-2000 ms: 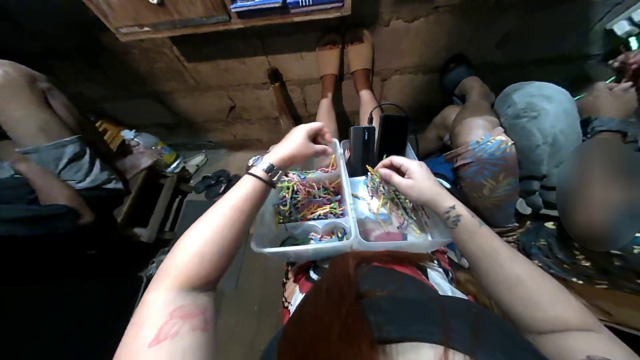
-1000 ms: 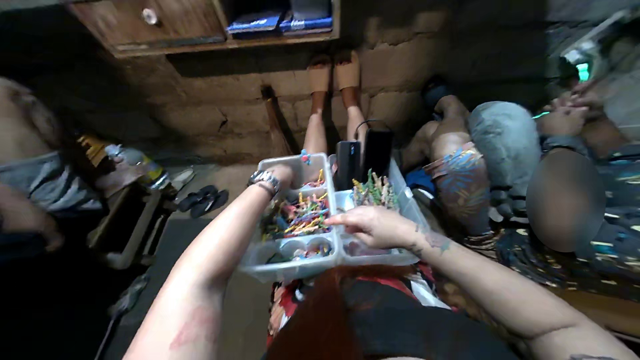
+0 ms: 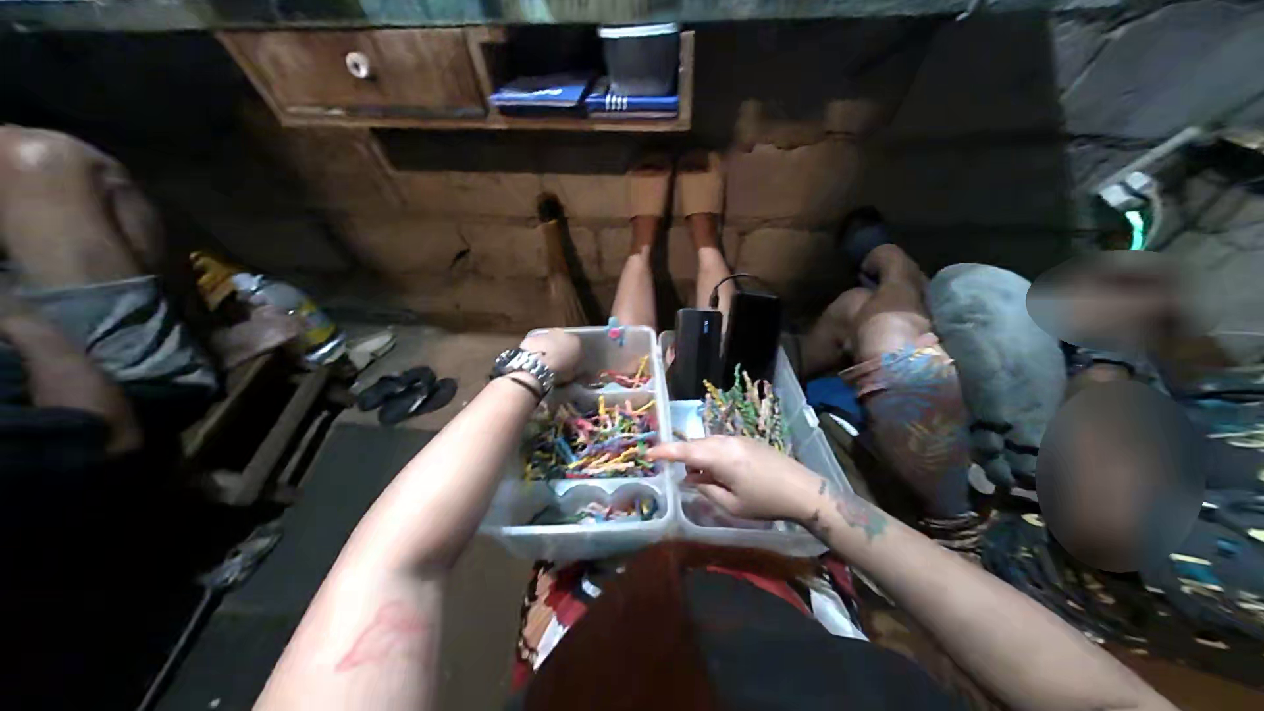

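A clear plastic divided box rests on my lap. My left hand, with a metal watch at the wrist, is at the far left compartment; its fingers are hidden behind the hand. My right hand points its index finger over the central divider, the tip by a heap of colourful thin twisted pieces; whether it pinches one is unclear. More greenish twisted pieces stand in the right half, beyond my right hand. Smaller pieces lie in the near left compartment.
A black power bank with a cable and a dark phone-like block stand in the box's far right. People sit at both sides. Dark sandals lie on the floor at left. A wooden cabinet is ahead.
Since two seconds ago, my right hand has moved left from the right compartment's pieces to the central divider. My left hand has gone from above the box's far middle to the far left compartment.
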